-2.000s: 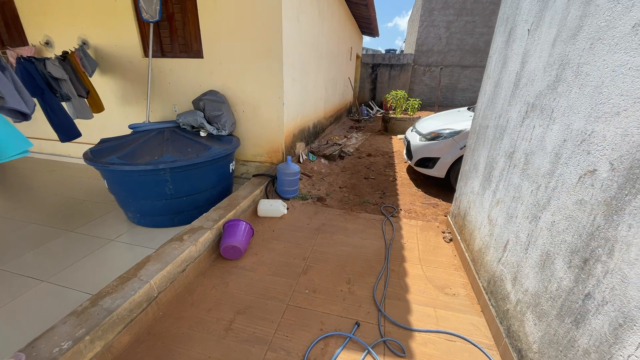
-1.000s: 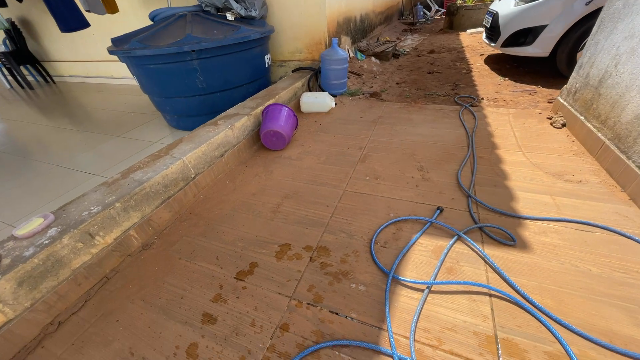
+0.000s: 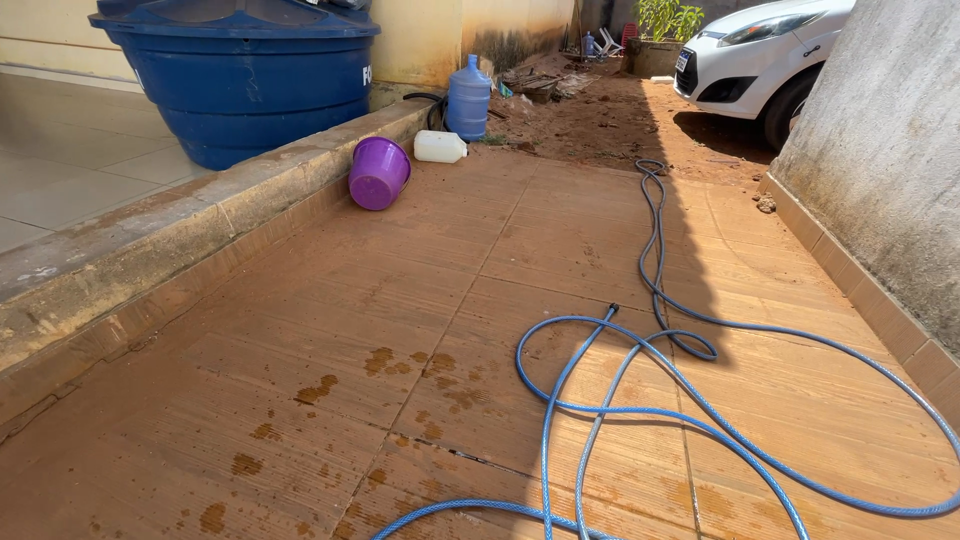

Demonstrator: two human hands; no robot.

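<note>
Neither of my hands shows in the head view. A blue garden hose [image 3: 551,420] lies in loose loops on the tiled floor, with its dark end fitting [image 3: 613,307] at the top of the loops. Its farther stretch runs back toward the dirt. A purple plastic bucket [image 3: 375,176] lies tipped on its side against the low step. Just behind it, a whitish plastic jug [image 3: 439,146] lies on its side. A blue water jug [image 3: 469,101] stands upright beside the end of the step.
A large blue water tank [image 3: 247,86] stands on the raised tiled porch at left. The concrete step edge [image 3: 217,217] runs along the left side. A rough grey wall [image 3: 885,157] bounds the right. A white car [image 3: 750,64] is parked on the dirt beyond. Wet spots mark the floor.
The view has tipped down from the clothesline and house wall toward the floor and has come nearer to the hose. Nothing else has plainly changed.
</note>
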